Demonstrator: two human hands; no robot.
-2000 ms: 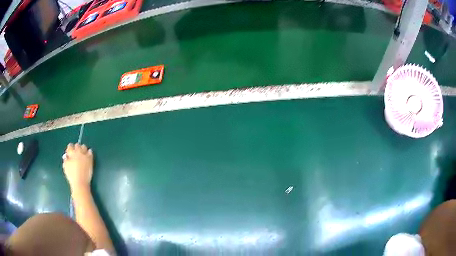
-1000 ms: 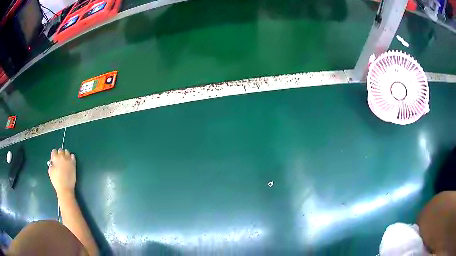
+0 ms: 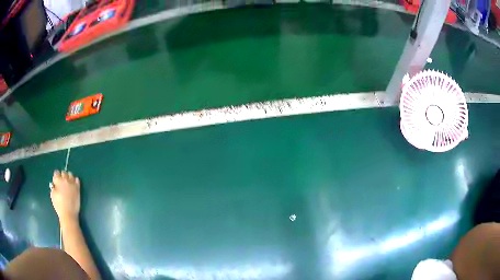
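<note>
My left hand (image 3: 66, 198) lies small on the green bench at the far left, back up, fingers together and slightly curled. A thin pale line runs from the rail to its fingers and shows again beside the forearm; whether the fingers hold it I cannot tell. My right hand cannot be made out. A tiny pale loop (image 3: 293, 217) lies loose on the green bench (image 3: 219, 175), right of centre, far from the hand. A black oblong object (image 3: 16, 187) and a small white round thing (image 3: 7, 175) lie left of the hand.
Beyond the whitish rail (image 3: 219, 113) are an orange unit (image 3: 84, 107) and another at the left edge. A pink fan (image 3: 434, 111) stands by the post (image 3: 419, 46). Red trays (image 3: 96, 24) are far left. Blurred brown shapes and a white patch (image 3: 433, 270) edge the bottom.
The orange units have moved left along the strip beyond the rail. The view has shifted slightly. My left hand stays at about the same place on the bench.
</note>
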